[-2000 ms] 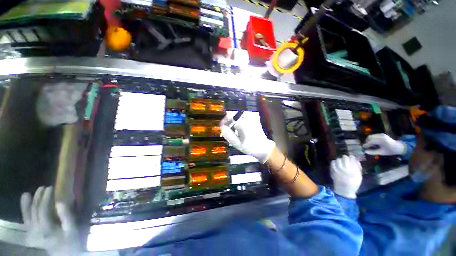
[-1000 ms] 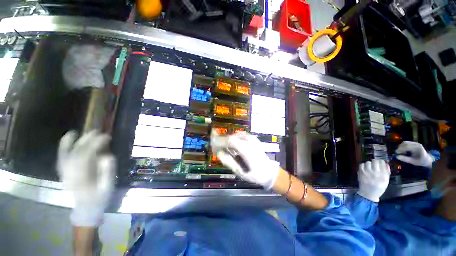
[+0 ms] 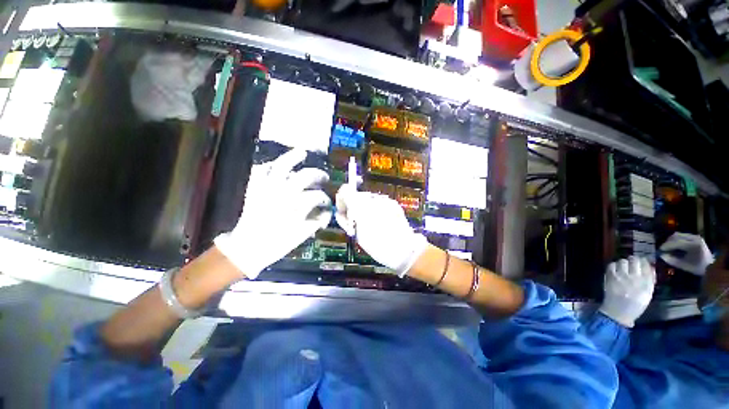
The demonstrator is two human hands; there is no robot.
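Note:
My left hand (image 3: 280, 209), in a white glove, is over the lower left of the circuit board (image 3: 352, 275), fingers bent towards my right hand. My right hand (image 3: 380, 228), gloved too, is shut on a slim white marker pen (image 3: 352, 172) that points up over the board. The fingertips of both hands meet or nearly meet near the pen's lower end. Whether my left fingers hold anything is hidden. The board bears white heatsinks (image 3: 297, 120), blue blocks (image 3: 348, 134) and transformers with orange windings (image 3: 397, 164).
A crumpled white cloth (image 3: 169, 86) lies on the dark section left of the board. A metal rail (image 3: 320, 60) runs behind. Beyond it are a red bin (image 3: 509, 32), a yellow ring (image 3: 559, 57) and black trays (image 3: 631, 96). A coworker's gloved hands (image 3: 629, 289) are at another board on the right.
My left hand has moved right, from the dark section onto the board, beside my right hand. The white pen now points upward in my right hand. The view has shifted, so the board appears further right.

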